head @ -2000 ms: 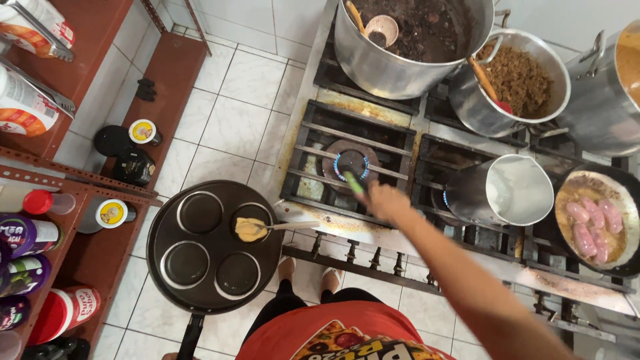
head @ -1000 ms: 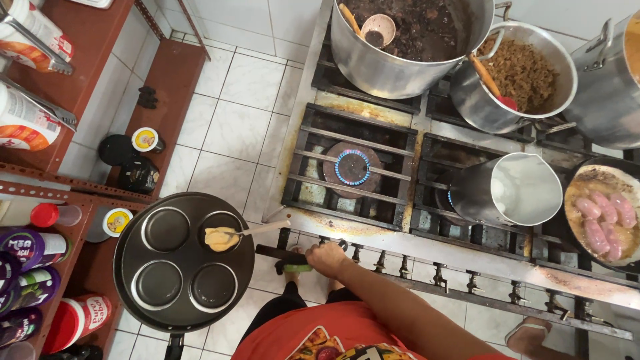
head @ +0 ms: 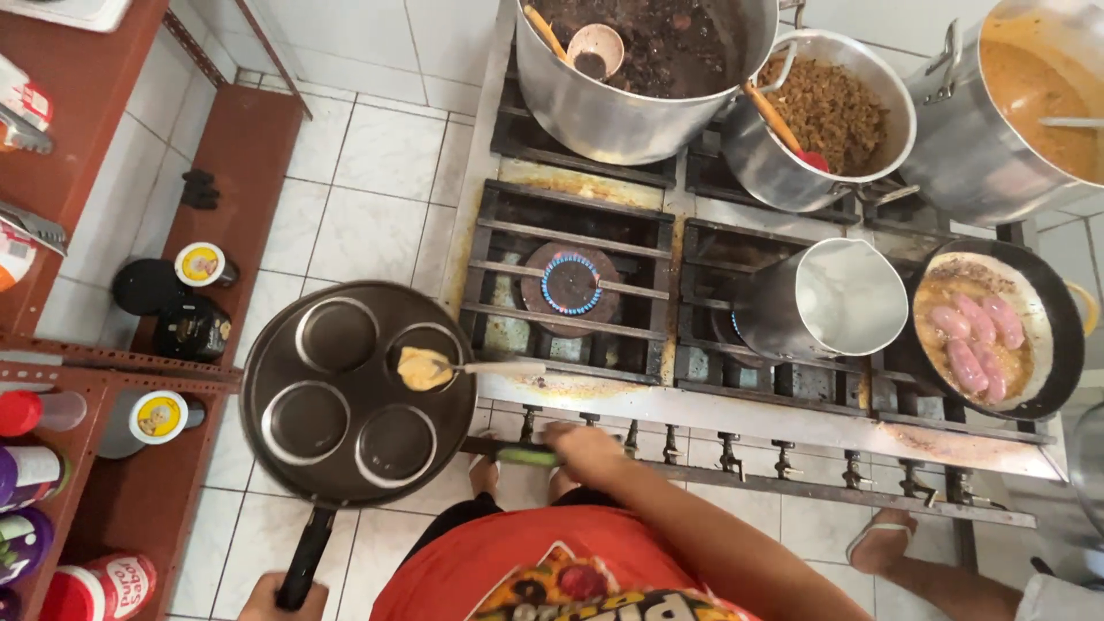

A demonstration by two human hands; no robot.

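A round black pan [head: 354, 483] with four molds is over the floor left of the stove, its handle in my left hand [head: 285, 597]. A spatula [head: 504, 368] lies across the pan's rim, its tip in yellow spread [head: 423, 368] in the upper-right mold. My right hand [head: 586, 453] is at the stove's front rail, beside the knobs, with a green handheld object [head: 528, 457], seemingly a lighter, at its fingers; the grip is partly blurred. A lit burner [head: 570, 283] shows a blue flame ring under the bare grate [head: 565, 310].
On the stove stand a large pot of dark stew [head: 638, 121], a pot of brown shredded food [head: 819, 190], a sauce pot [head: 975, 172], a metal jug [head: 776, 302] and a frying pan with sausages [head: 1065, 362]. Red shelves [head: 233, 172] line the left. Another person's foot [head: 884, 539] is lower right.
My right hand has moved from over the burner to the front rail. The burner, partly covered by the hand before, now shows its full flame ring. My left hand has come into fuller view.
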